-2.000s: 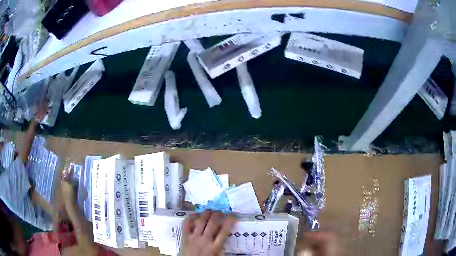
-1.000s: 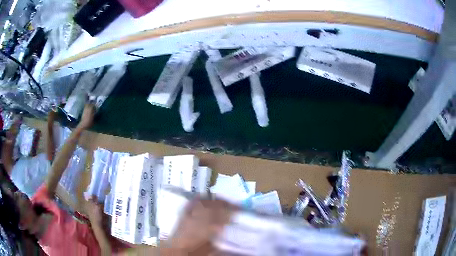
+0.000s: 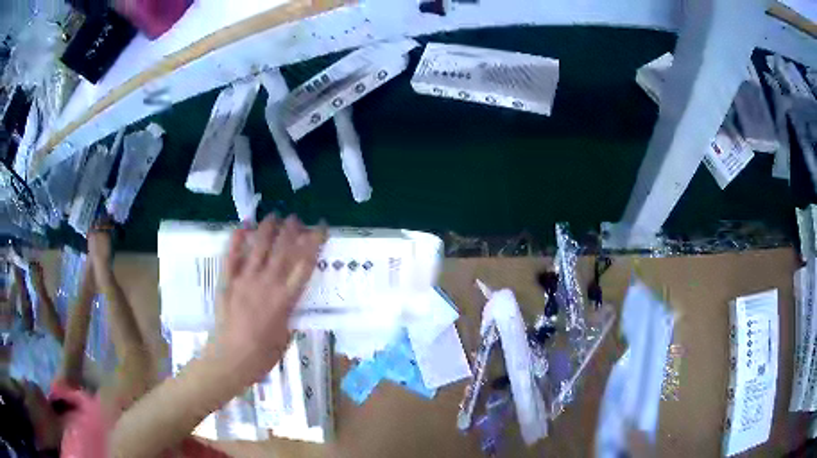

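Observation:
My left hand (image 3: 264, 286) lies over a long white retail carton (image 3: 376, 268), which is held level across the bench's back edge, above other cartons. Its fingers spread over the printed face; the underside of the grip is hidden. My right hand (image 3: 638, 443) is small, blurred and cut off by the bottom edge, at the lower end of a pale bluish, shiny long piece (image 3: 634, 367), perhaps an inner tray. White papers (image 3: 443, 353) and light-blue cards (image 3: 399, 365) lie between the hands. A slim white device (image 3: 520, 367) lies among clear accessory bags (image 3: 564, 358).
Cartons and wrapped white sticks lie on the dark green belt (image 3: 448, 170). A slanting white post (image 3: 676, 134) stands at the right. More cartons (image 3: 751, 371) stand at the right of the bench. Another person's arms (image 3: 112, 313) reach in at the left.
My left hand has moved left and away from me with the carton. The pale bluish piece has appeared at my right hand. A slim white device now lies on the accessory bags.

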